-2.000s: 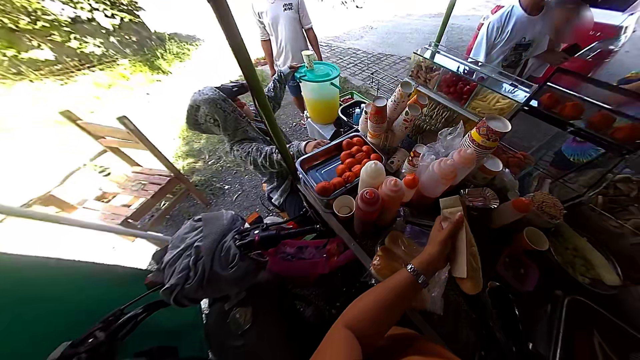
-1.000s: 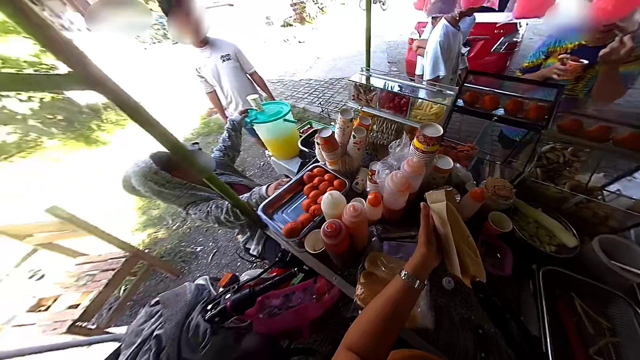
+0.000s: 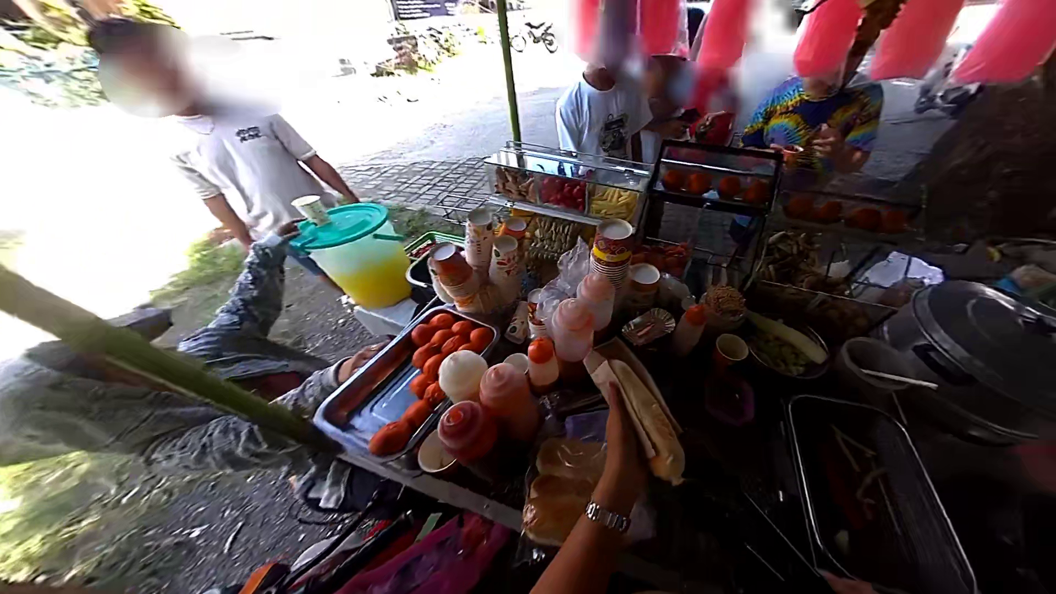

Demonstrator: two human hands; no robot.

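My left hand, with a metal-band watch on its wrist, is closed around a long bread roll in a paper sleeve. Just left of that wrist lie packed bread rolls in clear plastic. Beyond the hand stand squeeze bottles, among them a pink-white one, an orange-capped one and a red one. Low at the bottom edge, right of centre, a small part of my right hand shows in shadow; its fingers and anything in them are hidden.
A metal tray of orange-coated balls stands at the left, beside stacked paper cups. Behind it is a teal-lidded drink bucket. A metal tray and large lidded pot stand right. Several people surround the stall; a green pole crosses the left.
The view has swung to the right. The wrapped bread roll stays in my left hand and now tilts with its near end lower right. My right hand's edge has come into view.
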